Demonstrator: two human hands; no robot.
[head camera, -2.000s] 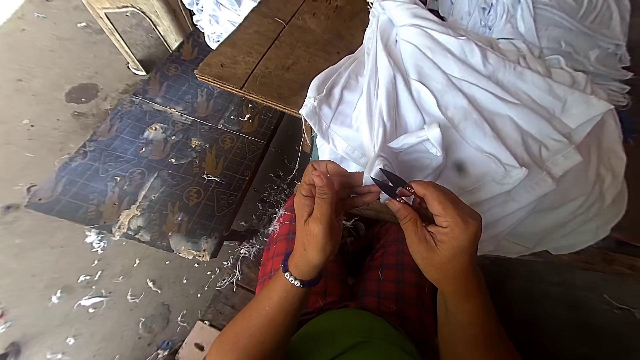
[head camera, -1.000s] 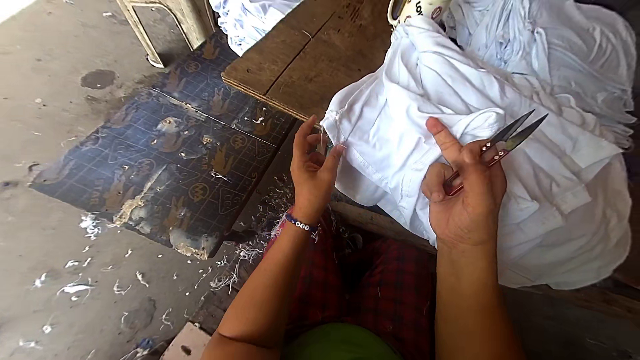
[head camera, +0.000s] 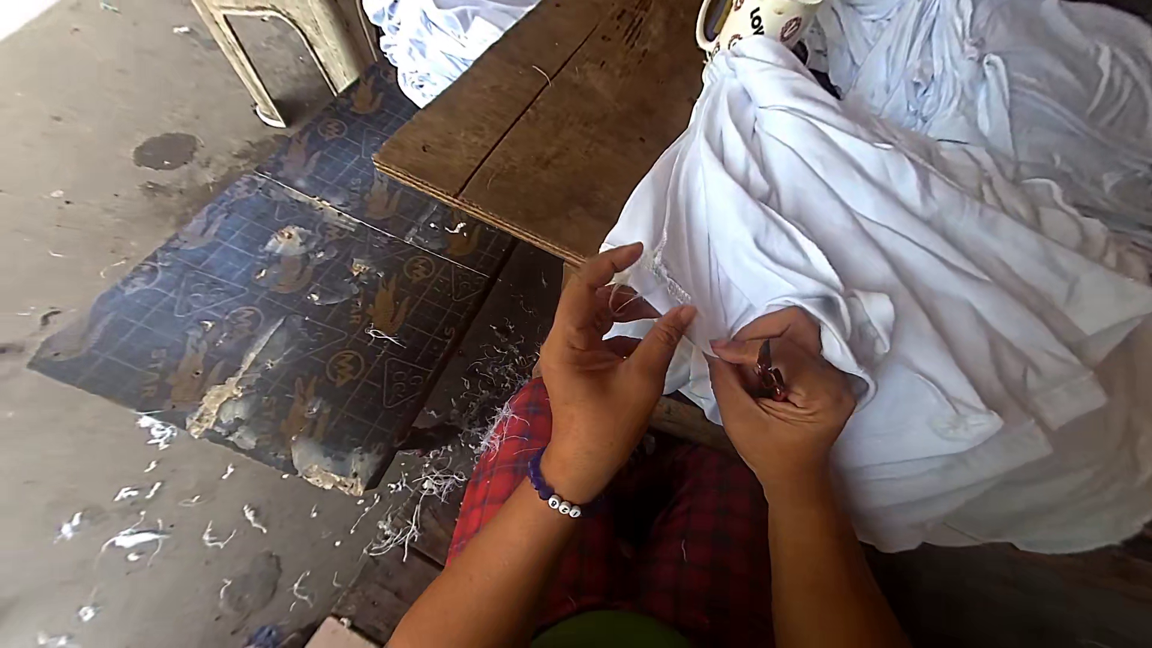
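White fabric (head camera: 765, 198) drapes from the wooden table toward my lap, with a stitched seam near its left edge. My left hand (head camera: 612, 351) is beside that seam, fingers apart and curled, with a loose thread near the fingertips; it grips no cloth that I can see. My right hand (head camera: 787, 387) pinches the fabric edge between thumb and finger. It also holds small scissors (head camera: 770, 373) with dark blades and reddish handles, mostly hidden in the palm.
A brown plywood tabletop (head camera: 549, 117) bears a cream mug (head camera: 760, 22) and more white cloth (head camera: 1008, 81). At left a dark printed board (head camera: 270, 306) lies low, near a plastic chair leg (head camera: 261, 81). Thread scraps (head camera: 135, 538) litter the floor.
My right hand has turned from its raised position, where the scissor blades pointed away to the right, and now pinches the cloth. The blades are now largely tucked in the hand.
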